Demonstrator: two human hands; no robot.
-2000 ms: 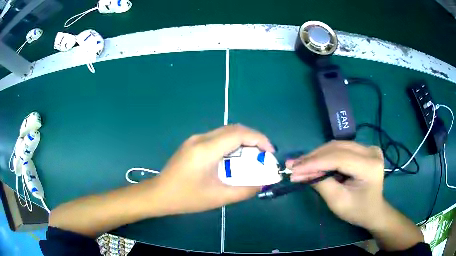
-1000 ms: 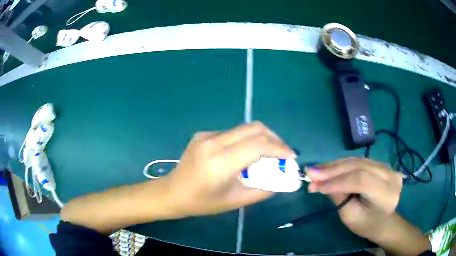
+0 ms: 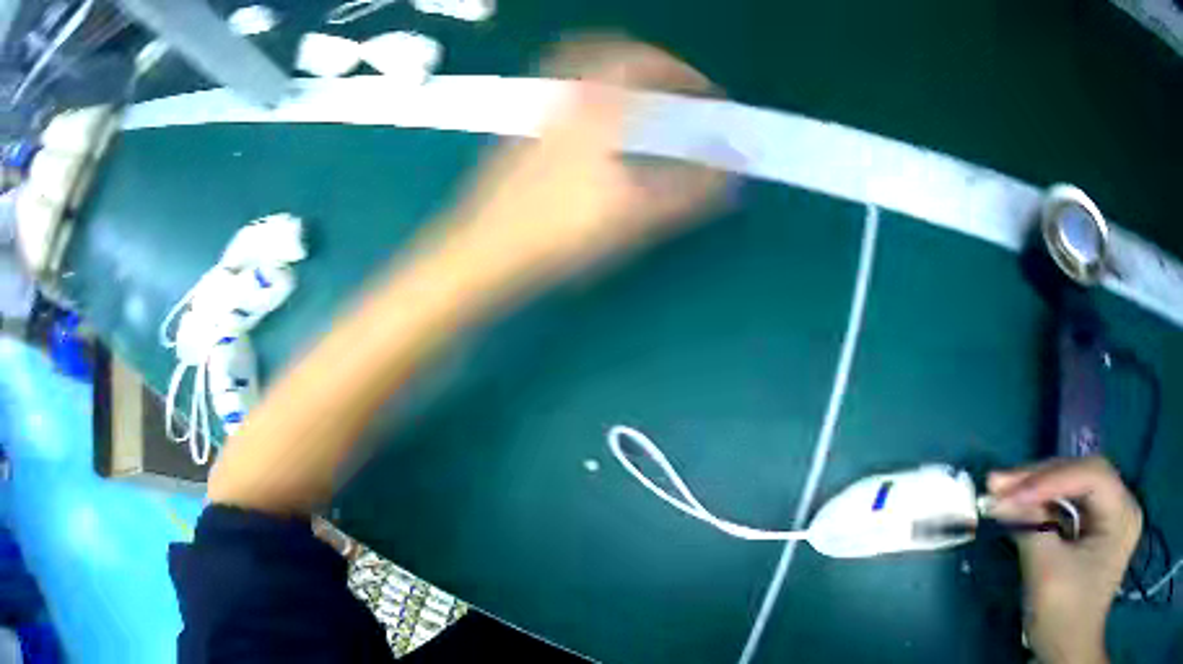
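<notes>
A white handheld device [image 3: 895, 511] with blue marks lies on the green bench, its wrist strap [image 3: 688, 502] looped out to the left. My right hand [image 3: 1070, 512] is at the device's right end, its fingers closed on a small cable plug that meets the device. My left hand [image 3: 629, 162] is off the device, blurred, over the white rail [image 3: 791, 145]; whether it holds anything cannot be told. The black fan unit [image 3: 1079, 376] is at the right, its round head at the rail.
A heap of white devices [image 3: 234, 318] with straps lies at the left. More devices [image 3: 402, 55] lie beyond the rail at the upper left. An open carton [image 3: 123, 422] stands below the bench's left edge. Dark cables [image 3: 1148, 428] lie at the right.
My left hand has let go of the device and moved up and away, over the rail. The device now rests on the bench at my right hand. The view has swung left.
</notes>
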